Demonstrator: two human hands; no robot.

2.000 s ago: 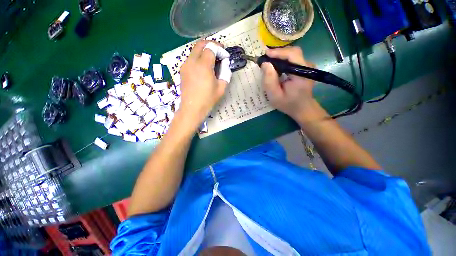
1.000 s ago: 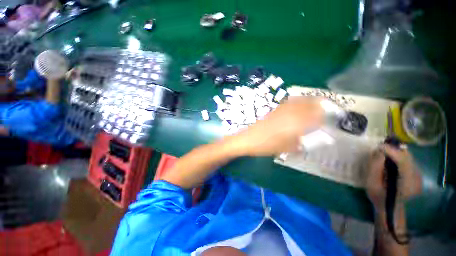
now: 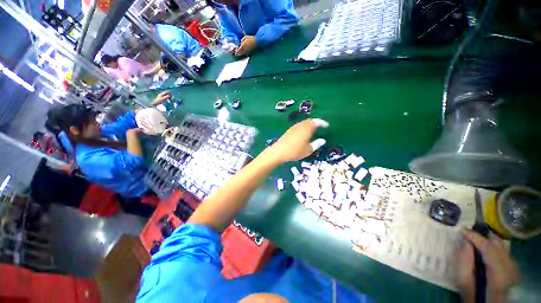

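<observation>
My left hand (image 3: 301,139), with white covers on its fingertips, reaches over the green mat with fingers apart and nothing seen in it. It covers part of the dark units (image 3: 334,154) behind the white parts. My right hand (image 3: 489,260) is at the lower right, shut on the black soldering iron (image 3: 479,269), which points up beside the yellow-sided pot (image 3: 491,212). A black device housing (image 3: 444,212) lies untouched on the cream instruction sheet (image 3: 409,237). The heap of white parts (image 3: 332,192) lies left of the housing, partly on the sheet.
Two small units (image 3: 305,107) lie beyond my left hand. Clear trays (image 3: 216,148) are at left, red bins (image 3: 240,251) below the bench edge. A clear extraction funnel (image 3: 471,151) stands above the sheet. A person in blue (image 3: 113,154) sits left; others are across the bench.
The view has swung left and up. My left hand has left the housing and moved out past the white heap. The housing stays on the sheet. My right hand still holds the iron.
</observation>
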